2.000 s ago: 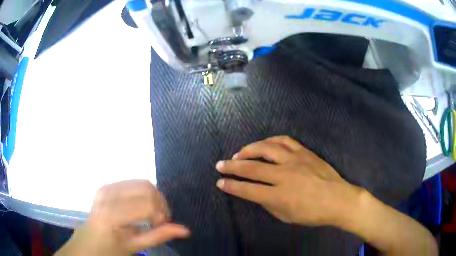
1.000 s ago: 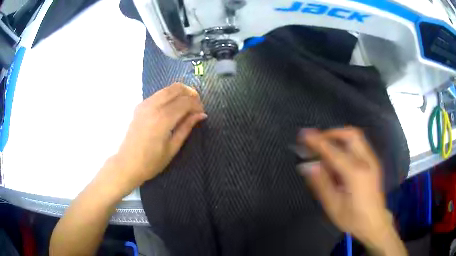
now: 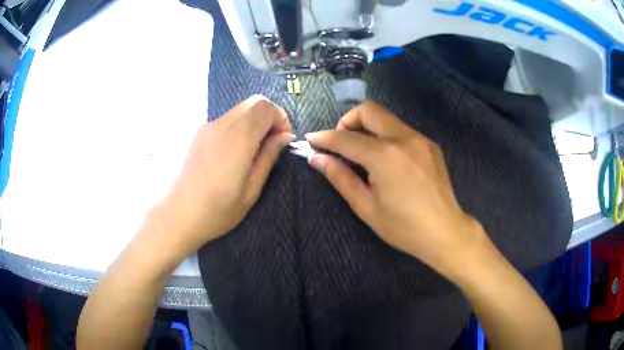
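The dark herringbone fabric panel [image 3: 356,253] lies under the machine head and hangs over the front table edge, its seam [image 3: 299,232] running lengthwise. My left hand [image 3: 229,171] rests on the panel's left part, thumb and fingertips pinched on the cloth at the seam, just in front of the presser foot [image 3: 293,85]. My right hand [image 3: 407,181] holds a small silver tool, perhaps tweezers [image 3: 301,147], between thumb and index finger. Its tip points left at the seam, by my left fingertips. Most of the tool is hidden in the hand. Any thread is too small to tell.
The white sewing machine [image 3: 417,31] with blue "JACK" lettering spans the top. Green and yellow scissor handles [image 3: 609,186] lie at the right table edge. A ruler strip [image 3: 185,296] runs along the front edge. Red and blue items show below the table at right.
My left hand has moved up from the front edge to the seam and pinched it. My right hand has brought the silver tool in from the right to the seam. The panel looks nearly unmoved.
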